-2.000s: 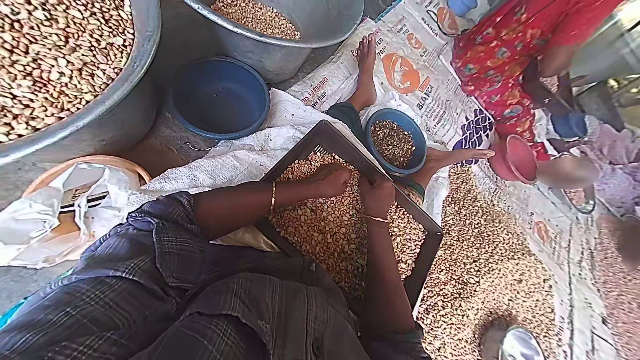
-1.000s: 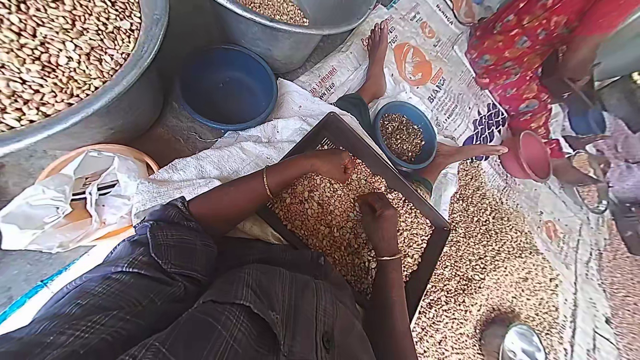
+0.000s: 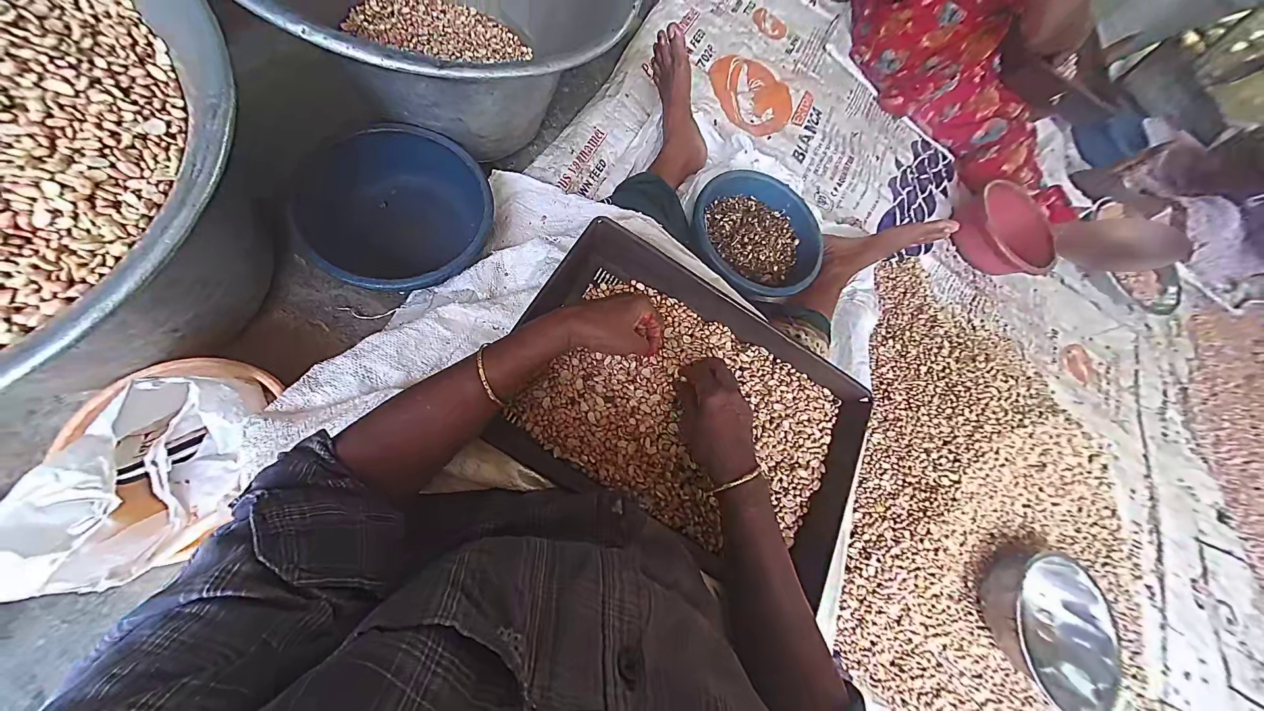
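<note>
A dark plastic tray [image 3: 849, 434] lies tilted across my lap, filled with a layer of shelled nuts or beans [image 3: 602, 405]. Over its upper part is my left hand [image 3: 617, 324], fingers curled in with a reddish bit showing at the fingertips; whether it grips anything is unclear. My right hand [image 3: 716, 415] rests on the nuts near the tray's middle, its fingers bent downward and partly hidden, so its hold cannot be told. Just beyond the tray's far edge, between my legs, a blue bowl [image 3: 812, 237] holds darker, brownish bits.
Large metal tubs [image 3: 222, 128] of nuts stand at the upper left, beside a blue basin [image 3: 395, 212]. An orange basin [image 3: 237, 370] with white plastic is at left. Nuts [image 3: 948, 474] spread over sacks at right, with a metal bowl [image 3: 1071, 627]. Another person [image 3: 948, 59] sits near a red bowl [image 3: 1002, 227].
My two hands, close together two seconds ago, are now farther apart over the tray. Since one second ago they have shifted only slightly.
</note>
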